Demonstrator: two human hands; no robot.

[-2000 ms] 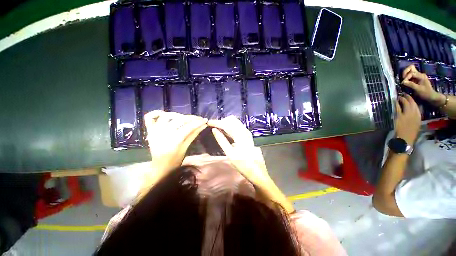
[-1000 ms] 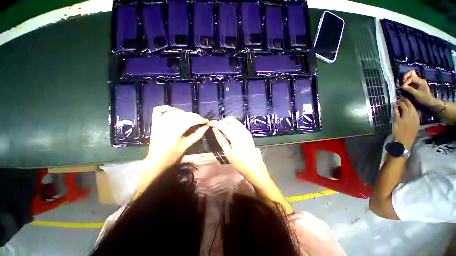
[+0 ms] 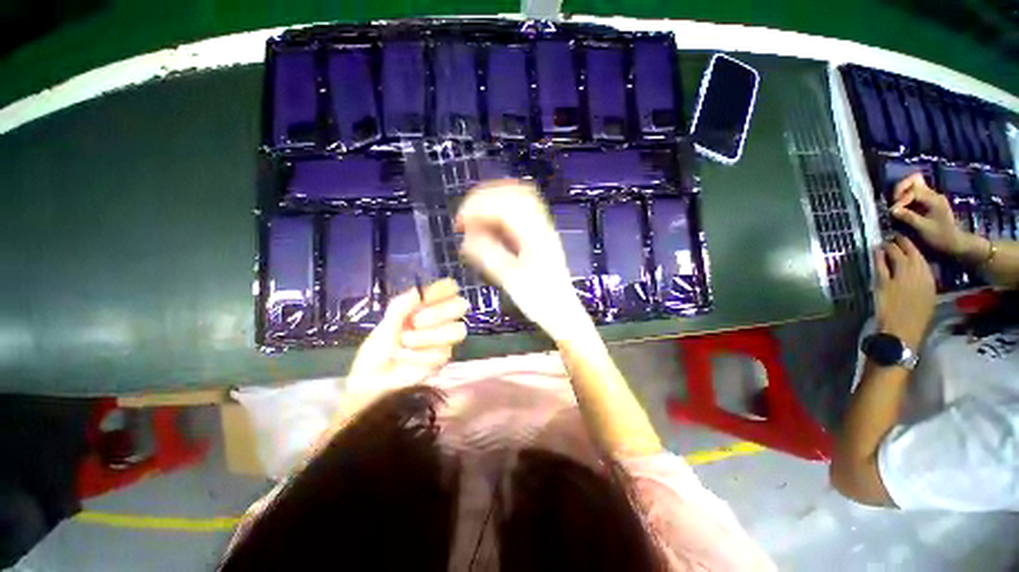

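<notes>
A black blister tray holds purple phone cases in two upright rows with a sideways row between. A clear strip with a grid of small rectangles lies or hangs across the tray, left of its middle. My right hand is over the lower middle of the tray, blurred, fingers curled, beside the strip; whether it grips the strip is unclear. My left hand is at the tray's near edge, fingers bent, with a tiny dark thing at its fingertips, too small to identify.
A smartphone lies right of the tray. Another gridded clear sheet lies farther right. A neighbour's hands work over a second tray. A red stool and a brown box are below the bench edge.
My hands, together at the tray's near edge before, are now apart. My right hand has moved up over the tray. The gridded strip now shows across the upper and middle rows.
</notes>
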